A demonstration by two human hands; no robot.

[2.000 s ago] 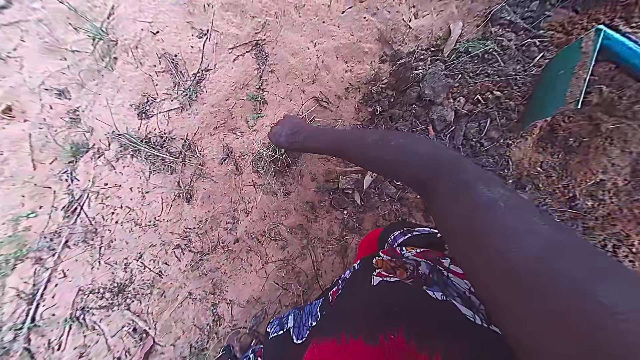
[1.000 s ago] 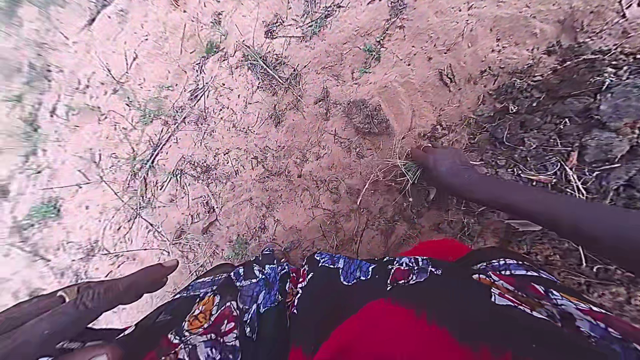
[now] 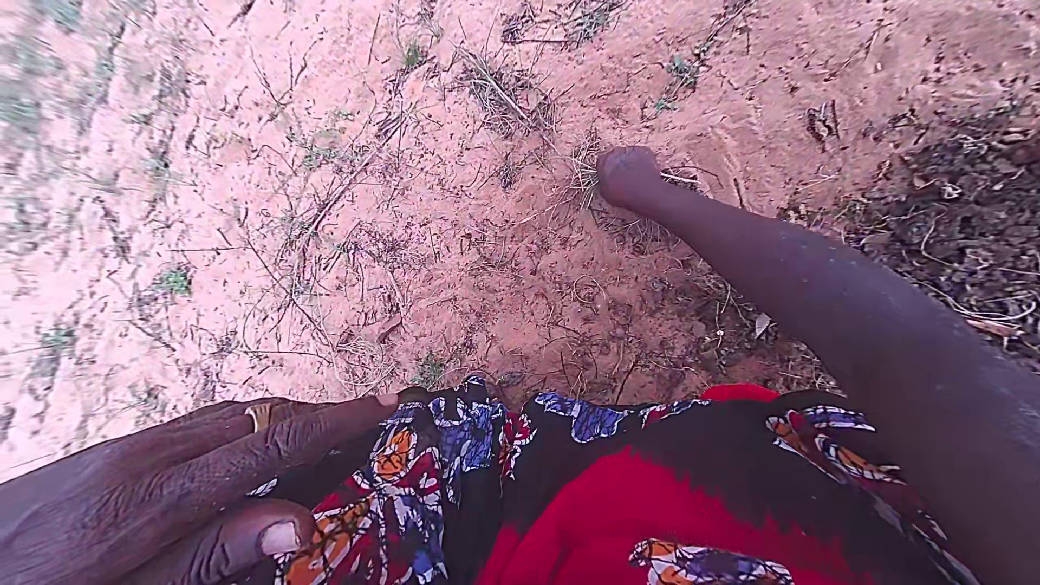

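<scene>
My right hand (image 3: pixel 630 175) is closed around a tuft of dry grass (image 3: pixel 583 172) at the upper middle, with thin blades showing on both sides of the fist. At the lower left, my left hand (image 3: pixel 203 479), with a ring on one finger, rests on patterned cloth (image 3: pixel 398 487) over my lap. No object shows in it, and its fingers are extended. The cloth is black and red with blue, orange and white motifs.
Reddish sandy soil (image 3: pixel 487 276) with scattered twigs and small green plants (image 3: pixel 175 280) spreads ahead. Another clump of dry grass (image 3: pixel 508 97) lies above left of the fist. Darker clods and dry litter (image 3: pixel 967 211) are at the right.
My left hand has come further into view and onto the cloth. My right fist now has the dry grass tuft in it. The green metal object seen at the right two seconds ago is out of view.
</scene>
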